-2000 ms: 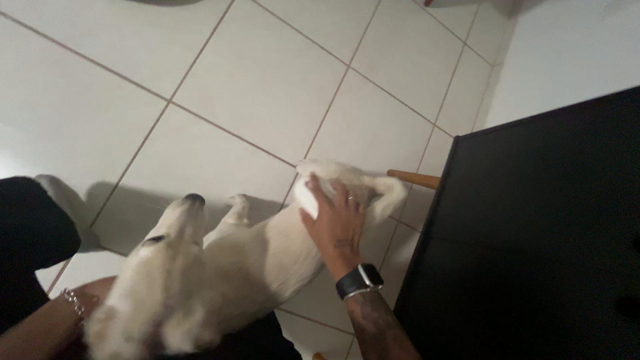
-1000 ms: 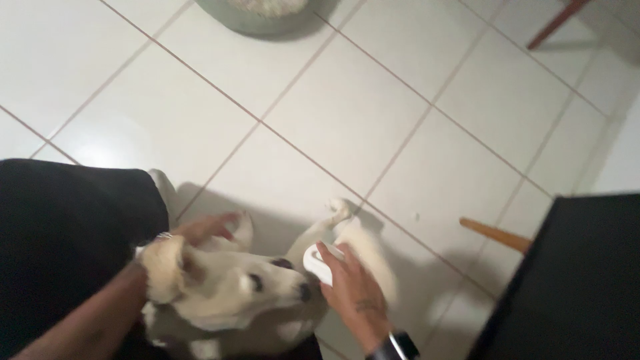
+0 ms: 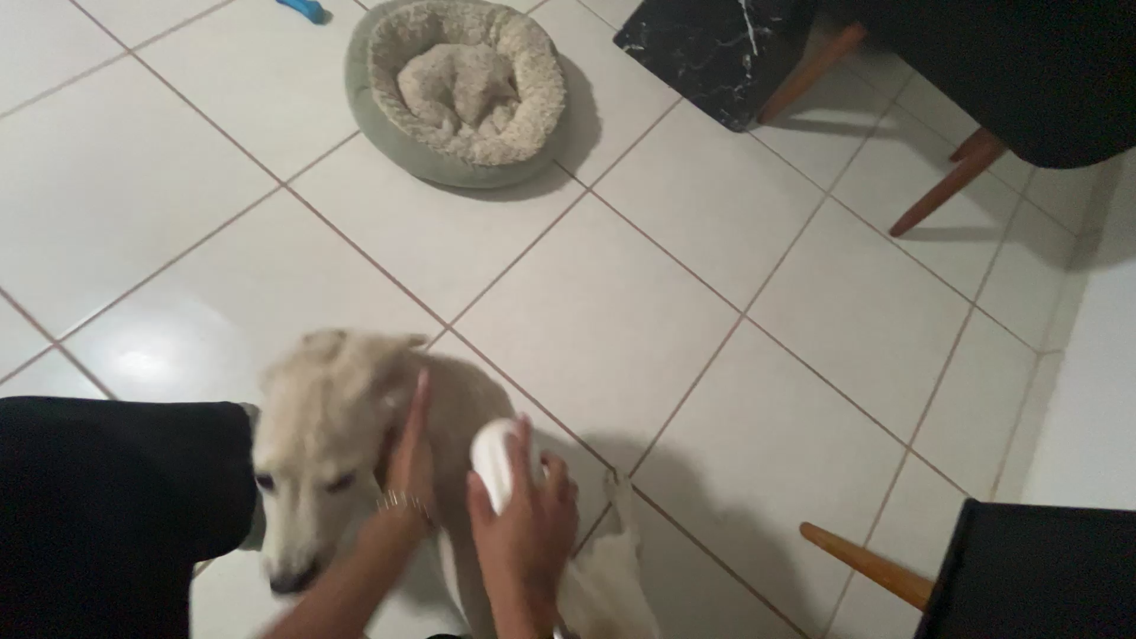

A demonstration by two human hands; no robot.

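Observation:
A cream-coated dog (image 3: 324, 417) is between my legs, its head low at the left with the nose pointing down. My left hand (image 3: 411, 461), with a chain bracelet at the wrist, lies against the side of the dog's neck; its fingers look extended and hold nothing visible. My right hand (image 3: 525, 506) grips a smooth white oval object (image 3: 497, 461), possibly a pet brush, over the dog's back. Its underside is hidden, so I cannot tell whether it touches the coat. The dog's hindquarters (image 3: 608, 586) show to the right of my right wrist.
A green pet bed (image 3: 373, 133) with fleecy lining stands on the tiled floor ahead. A blue object (image 3: 306, 9) lies at the top left. A black marbled slab (image 3: 710, 62) and a dark chair (image 3: 1047, 89) are at the upper right. Black furniture (image 3: 1038, 577) with a wooden leg fills the lower right.
The dog's head has turned from pointing right to pointing down. My left hand has moved from near its front paw to its neck. My right hand still grips the white object. The view has shifted.

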